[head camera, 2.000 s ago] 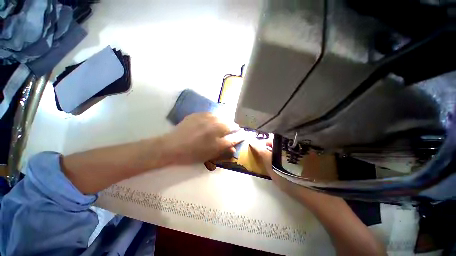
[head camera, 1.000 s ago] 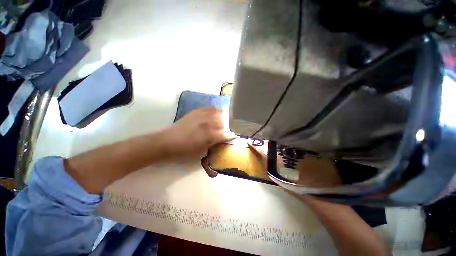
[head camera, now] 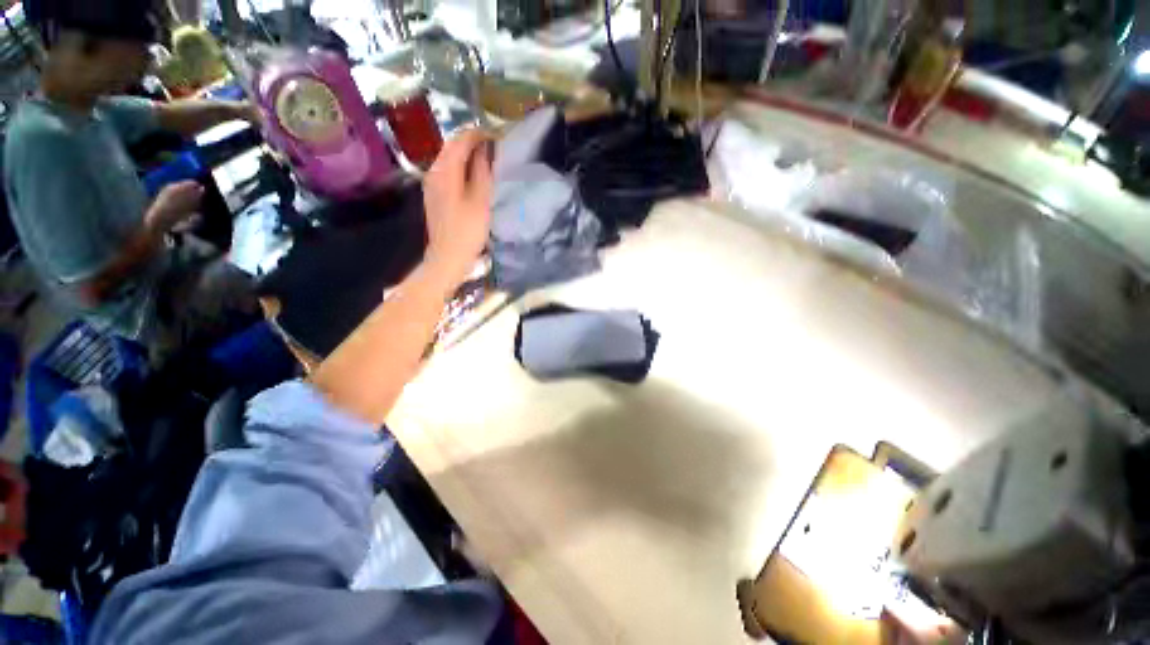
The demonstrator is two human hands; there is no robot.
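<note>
My left hand (head camera: 459, 195) is at the left edge of a crumpled heap of blue-grey fabric pieces (head camera: 542, 227), beside a raised grey piece (head camera: 530, 136). I cannot tell if its fingers grip that piece. A stack of dark pieces (head camera: 651, 348) with one light rounded piece (head camera: 583, 344) on top lies on the white table. My right hand (head camera: 921, 620) shows only as a small, bright part beside the needle area at the lower right; its grip is hidden. The yellowish bed plate (head camera: 822, 542) lies left of the off-white machine head (head camera: 1028, 504).
A person in a grey-green shirt (head camera: 76, 189) sits at the far left, near a pink round-faced device (head camera: 322, 120) and a red container (head camera: 414, 126). Dark fabric (head camera: 643, 164) lies behind the heap. Clear plastic (head camera: 908, 227) lies along the back right.
The view has swung up and left. My left hand has left the blue-grey piece at the needle and moved to the heap. The machine head now sits at the lower right.
</note>
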